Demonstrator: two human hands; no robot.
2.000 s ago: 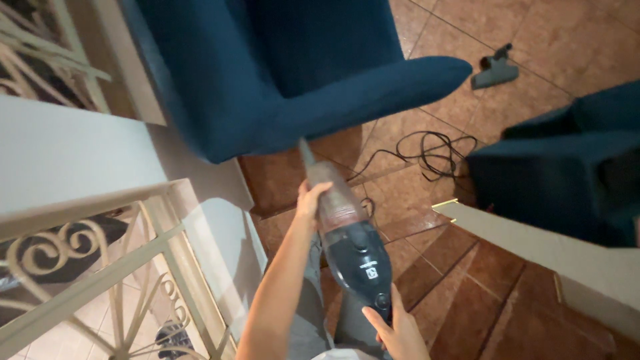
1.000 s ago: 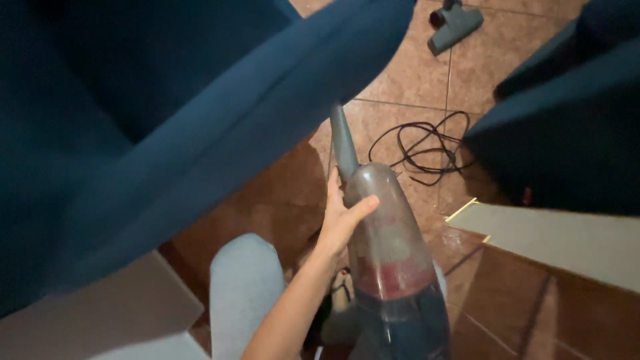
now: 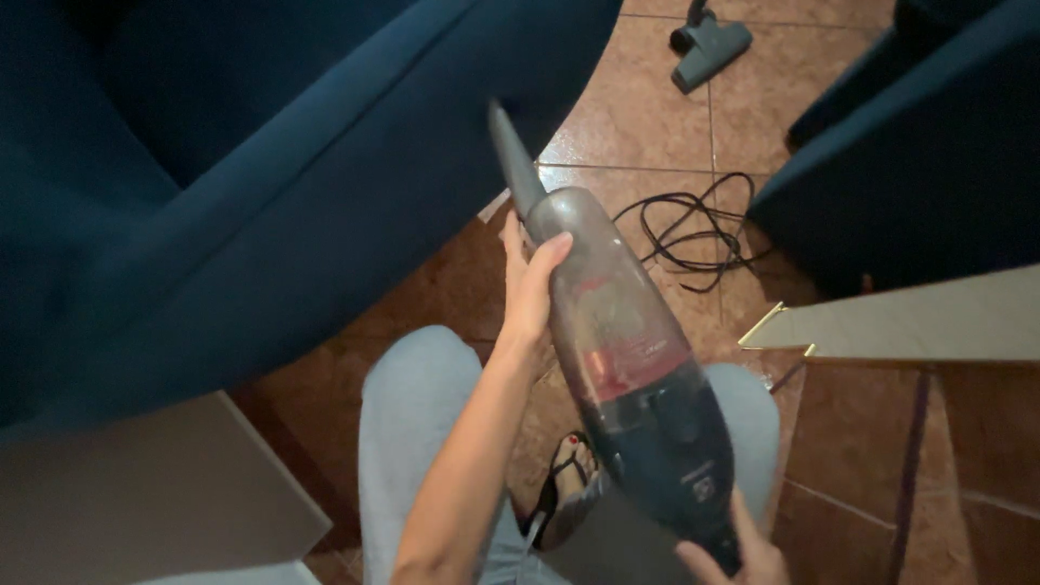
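Observation:
A handheld vacuum cleaner (image 3: 642, 382) with a clear dust container and a dark body lies across both hands. My left hand (image 3: 532, 280) supports the front of the clear container, its thumb on top. My right hand (image 3: 739, 552) grips the handle at the rear, partly cut off by the bottom of the view. The grey crevice nozzle (image 3: 516, 158) points up and left, its tip at the side of a blue upholstered armchair (image 3: 390, 154). Whether the tip presses on the fabric cannot be told.
A black cable (image 3: 691, 236) lies coiled on the tiled floor, below a grey floor nozzle (image 3: 711, 53). A second blue upholstered seat (image 3: 910, 162) stands at the right. Near it is a pale panel with gold edging (image 3: 910, 317), beside brown tiled steps (image 3: 861, 439). A sandalled foot (image 3: 569, 479) is below.
The view has come lower and closer to the armchair since two seconds ago. Over the last second the nozzle tip has moved from the armchair's lower edge onto its side. Both hands hold the vacuum.

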